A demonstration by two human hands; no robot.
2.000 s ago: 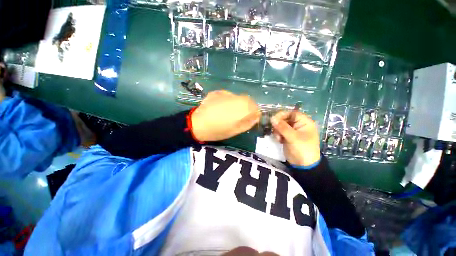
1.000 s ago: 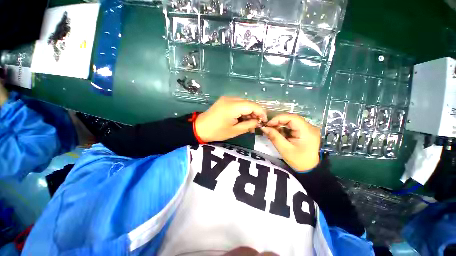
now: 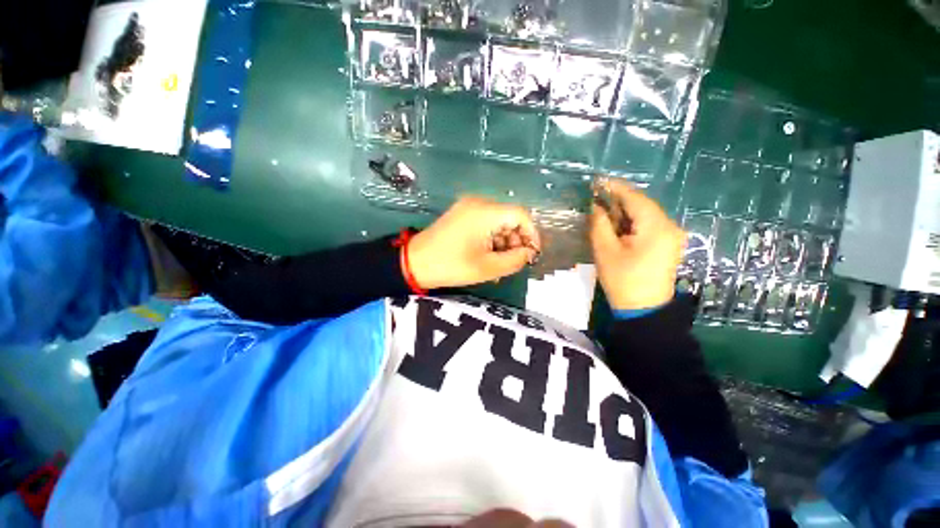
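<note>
My left hand (image 3: pixel 466 245), with a red wristband, is curled above the green mat. Its fingertips are closed on a tiny dark part (image 3: pixel 533 249), too small and blurred to make out. My right hand (image 3: pixel 637 243), with a blue wristband, is apart from it to the right, fingers pointing up toward the large tray. A dark slim tool (image 3: pixel 615 210), possibly tweezers, shows between its fingers. A grey-brown and white card (image 3: pixel 560 295) lies below and between the hands. The large clear tray (image 3: pixel 515 129) holds dark parts in several pockets.
A smaller clear tray (image 3: pixel 758 270) with rows of parts lies right, beside a white box (image 3: pixel 895 211) and hanging white paper (image 3: pixel 866 338). A blue strip (image 3: pixel 219 98) and a white sheet (image 3: pixel 155 77) with dark parts lie left. A neighbour's blue sleeve (image 3: pixel 52 237) is far left.
My hands met at the fingertips one second ago and are now apart. My right hand has moved up and right toward the large tray. My left hand has stayed nearly in place.
</note>
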